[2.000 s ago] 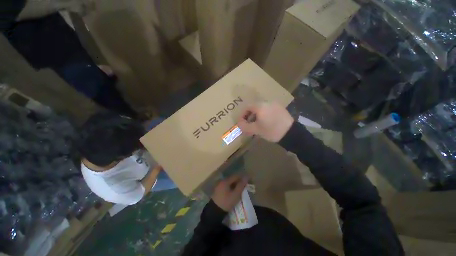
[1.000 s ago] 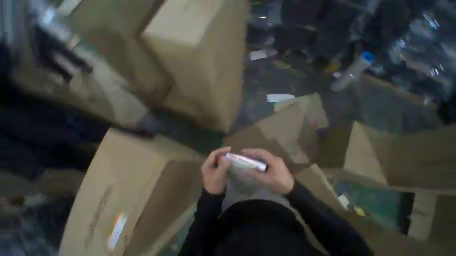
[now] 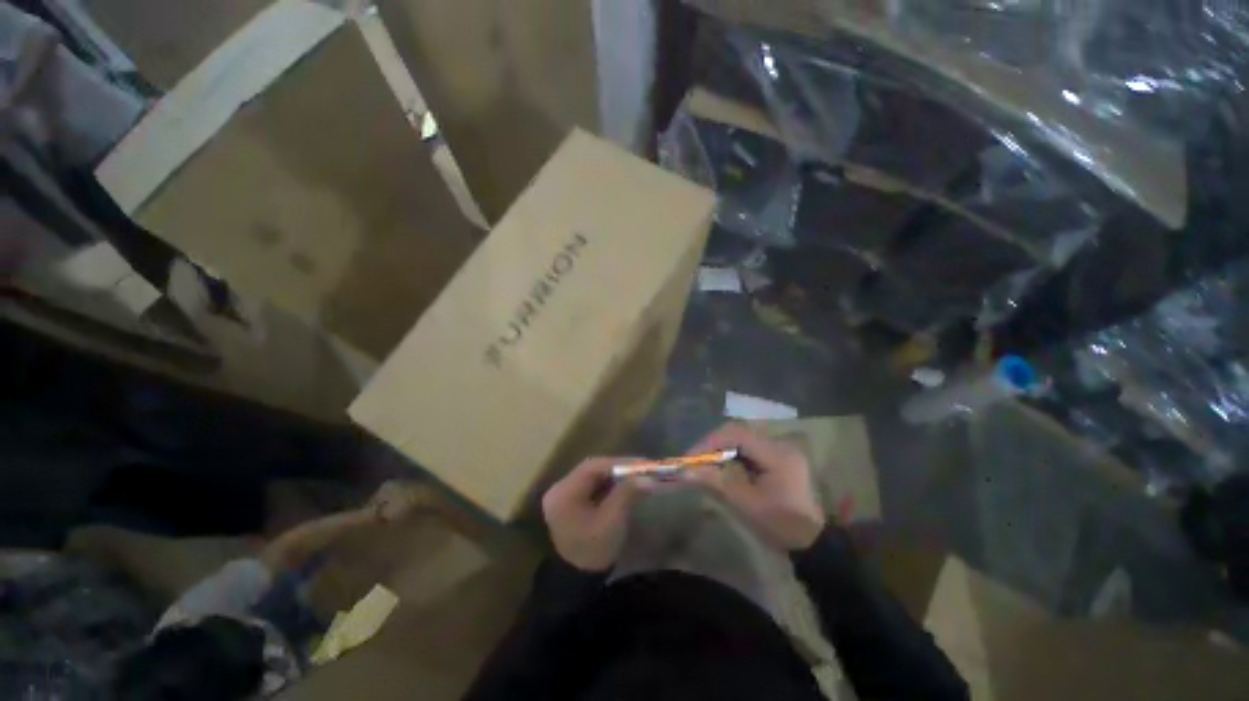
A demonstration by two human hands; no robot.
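Observation:
My left hand (image 3: 586, 514) and my right hand (image 3: 770, 493) hold a label sheet (image 3: 674, 466) between them, close to my body. The sheet is seen nearly edge-on as a thin white and orange band, gripped at both ends. Just beyond my hands stands a tall brown carton (image 3: 534, 322) with "FURRION" in dark letters on its top end face. No label shows on that face. The hands do not hold the carton; whether the left one touches it cannot be told.
Another person (image 3: 219, 630) is at the lower left, an arm reaching over cardboard, near a yellow slip (image 3: 354, 625). Cartons (image 3: 274, 178) stand upper left. Plastic-wrapped dark goods (image 3: 959, 233) are at the right. A blue-ended roll (image 3: 979, 390) and flat cardboard (image 3: 829, 466) lie right.
The view has swung from a labelled carton to an unlabelled "FURRION" carton. My right hand has left the first carton's face, and both hands now hold the label sheet. The other person reappears lower left.

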